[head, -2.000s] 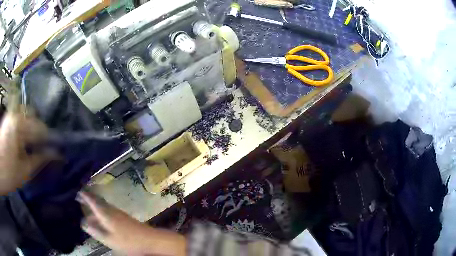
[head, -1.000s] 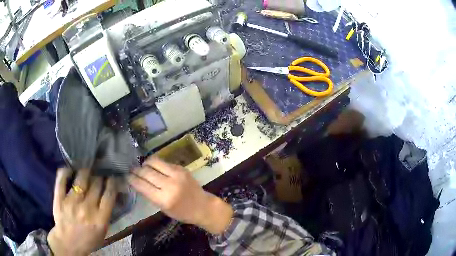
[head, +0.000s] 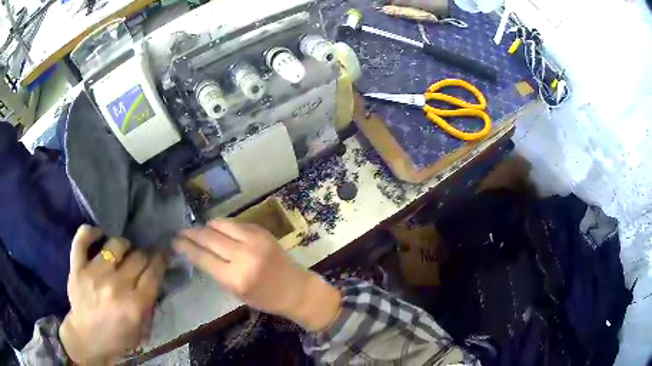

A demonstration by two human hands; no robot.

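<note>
The grey lining piece [head: 107, 179] lies under the head of the off-white overlock machine [head: 146, 107], its curved edge on the left. Dark navy denim [head: 32, 207] is heaped left of it. My left hand [head: 111, 297], with a yellow ring, has its fingers curled on the near edge of the grey cloth, gripping it. My right hand [head: 239, 264] lies with fingers extended on the cloth's right edge, close to the presser area; its fingertips are blurred, and whether they pinch the cloth cannot be told.
The cream tray [head: 286, 221] is beside my right hand, with dark lint [head: 322, 204] around it. Yellow-handled scissors [head: 457, 109] and a black-handled tool [head: 457, 61] lie on the blue mat [head: 400, 129]. A dark garment pile [head: 515, 279] is at the lower right.
Since two seconds ago, both hands have come together on the grey cloth, which now lies at the machine head. In the last second, the cloth and left hand have shifted slightly.
</note>
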